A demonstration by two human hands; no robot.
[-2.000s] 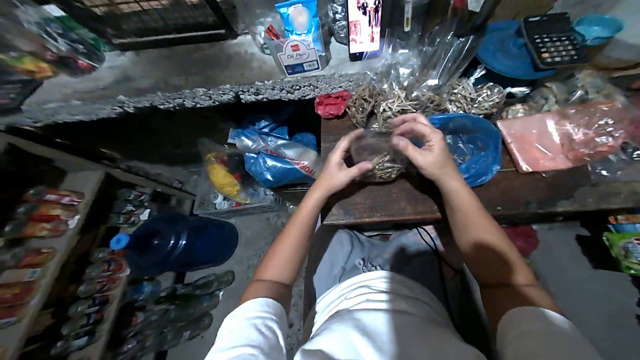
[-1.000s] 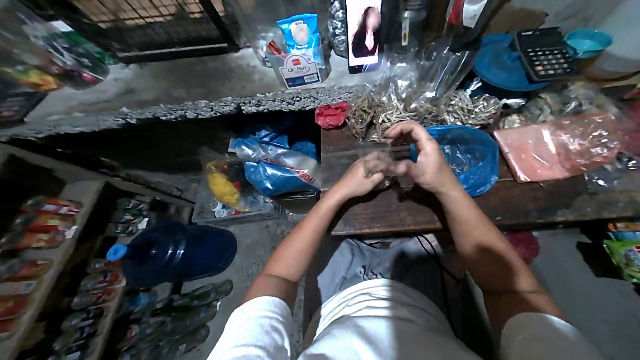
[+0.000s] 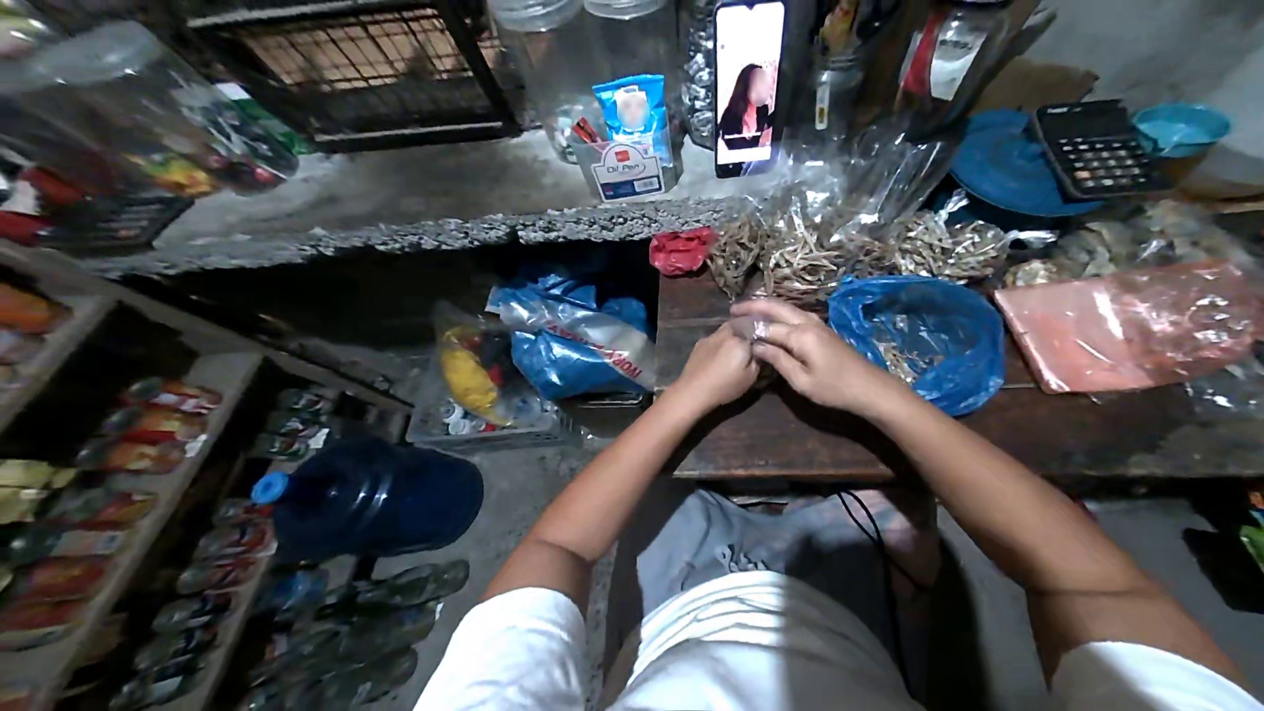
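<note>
Over the dark wooden table (image 3: pixel 750 449), my left hand (image 3: pixel 721 365) and my right hand (image 3: pixel 812 357) meet, fingers closed around the gathered top of a small clear plastic bag (image 3: pixel 752 326). Most of the bag is hidden by the hands. Right of my right hand lies an open blue plastic bag (image 3: pixel 953 346) with a few dried fish in it. Behind the hands are clear bags of small dried fish (image 3: pixel 800 259), with a crumpled red plastic bag (image 3: pixel 681 251) at their left. A pink plastic sheet or bag stack (image 3: pixel 1126 326) lies at the right.
A concrete ledge (image 3: pixel 395 202) holds jars, a pen box (image 3: pixel 622 170) and an upright phone (image 3: pixel 749 89). A calculator (image 3: pixel 1098 148) rests on a blue lid (image 3: pixel 1017 163). At the left are a blue water jug (image 3: pixel 380 499), glass bottles (image 3: pixel 346 632) and a crate (image 3: pixel 494 434) with bags.
Two seconds ago my hands were apart around a clear bag of dried fish. They have come together, and the bag is now mostly hidden between them.
</note>
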